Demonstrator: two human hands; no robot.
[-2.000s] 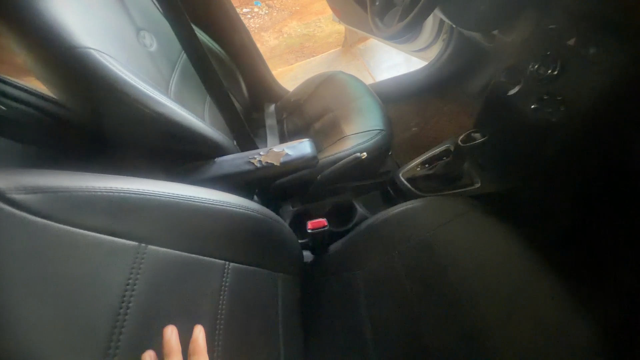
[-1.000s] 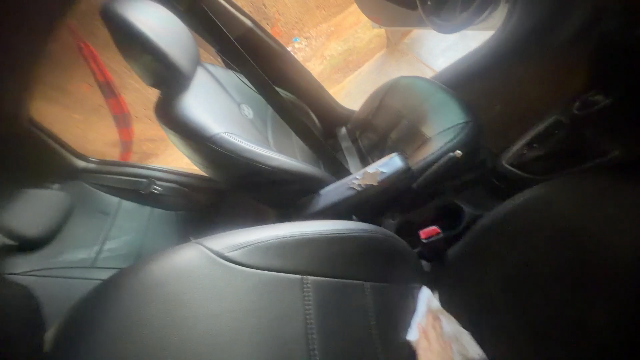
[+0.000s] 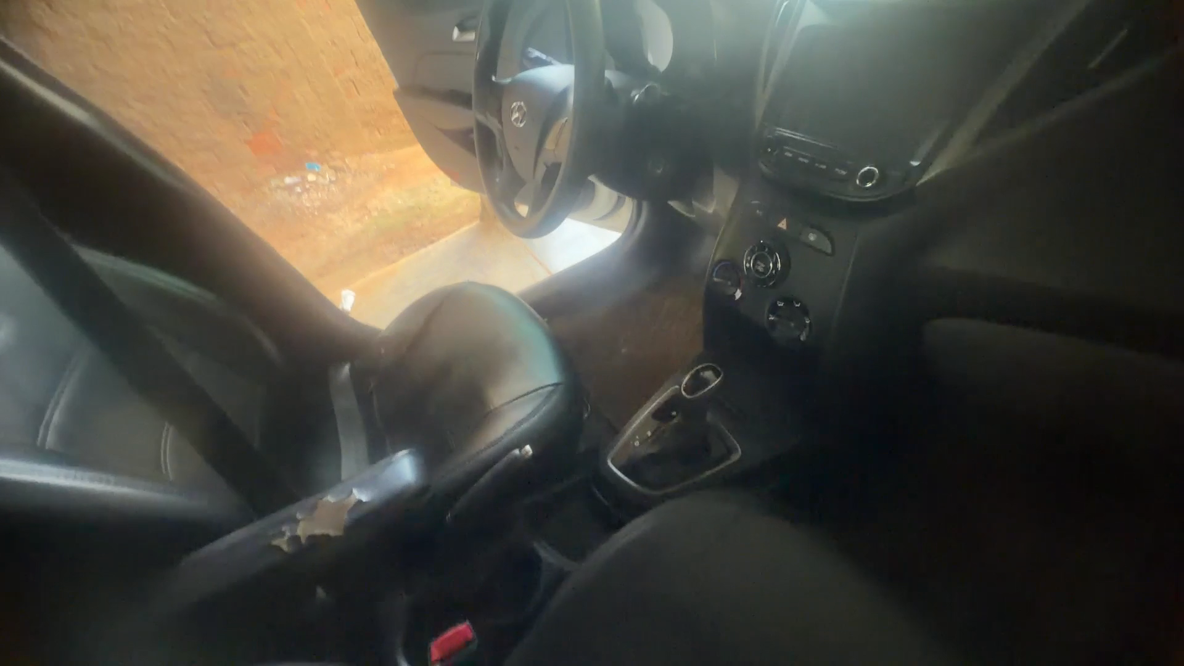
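Neither my left hand nor my right hand shows in the head view now. Before me is a car's interior. The armrest (image 3: 324,520), its cover torn and peeling, lies at the lower left beside the driver's seat cushion (image 3: 472,379) of dark leather-like material. Below it is a seat belt buckle with a red button (image 3: 452,642). The gear selector (image 3: 700,384) stands in a silver-edged surround on the centre console. The near seat's cushion (image 3: 721,583) fills the bottom middle, in deep shade.
The steering wheel (image 3: 536,120) is at the top, by the open driver's door (image 3: 430,83). A centre screen (image 3: 860,92) and round dashboard knobs (image 3: 764,264) stand to its right. A seat belt (image 3: 129,351) crosses the left side. Outside are bare earth and a wall.
A hand with a white cloth, at the near seat's edge one second ago, is out of view now. The view has swung toward the dashboard and steering wheel.
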